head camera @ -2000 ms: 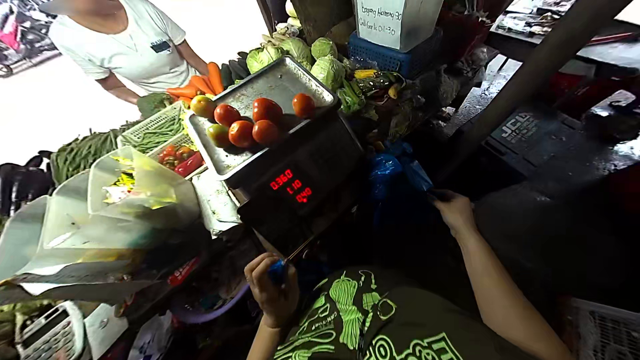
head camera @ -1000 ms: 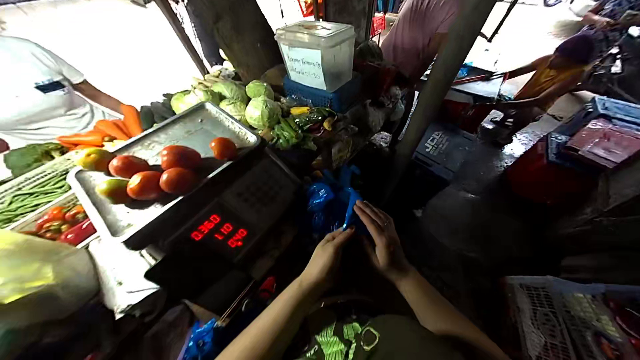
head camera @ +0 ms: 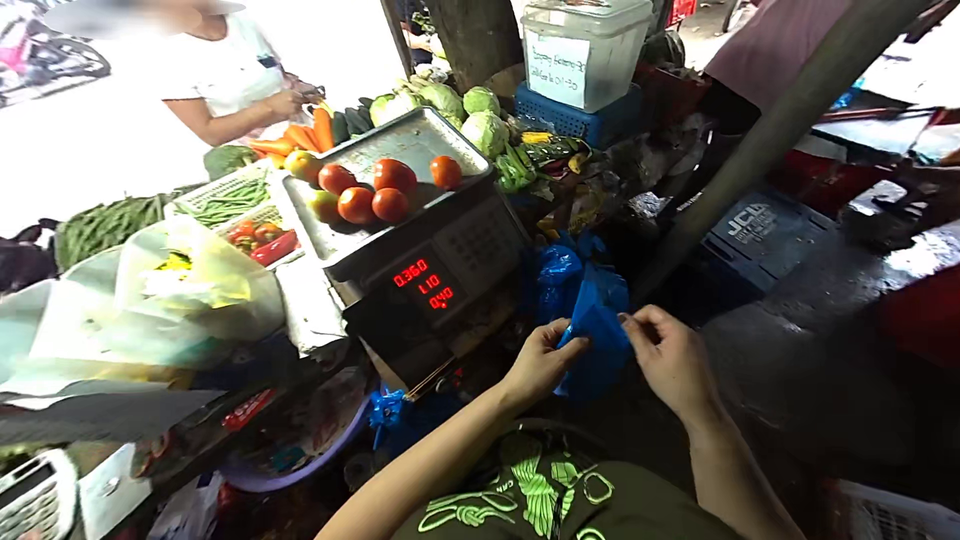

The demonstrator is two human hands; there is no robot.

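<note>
My left hand [head camera: 546, 358] and my right hand [head camera: 667, 360] pinch opposite sides of a blue plastic bag [head camera: 600, 319], which hangs between them. Bunched blue bags [head camera: 556, 271] hang just behind it. To the left, a digital scale [head camera: 442, 262] with lit red digits bears a metal tray [head camera: 379, 142]. Several tomatoes lie on that tray, mostly red, such as one tomato [head camera: 394, 176] near its middle, and two at the left partly green or yellow.
Carrots [head camera: 322, 129], cabbages [head camera: 482, 133], green beans [head camera: 232, 196] and red peppers [head camera: 274, 248] surround the scale. A person in a white shirt [head camera: 225, 82] stands across the stall. A slanted wooden post [head camera: 780, 135] rises at right, near a dark JCB case [head camera: 765, 232].
Two seconds ago my hands were far apart, the left one low near the scale. They came together at the blue bag, and now they hold it stretched between them.
</note>
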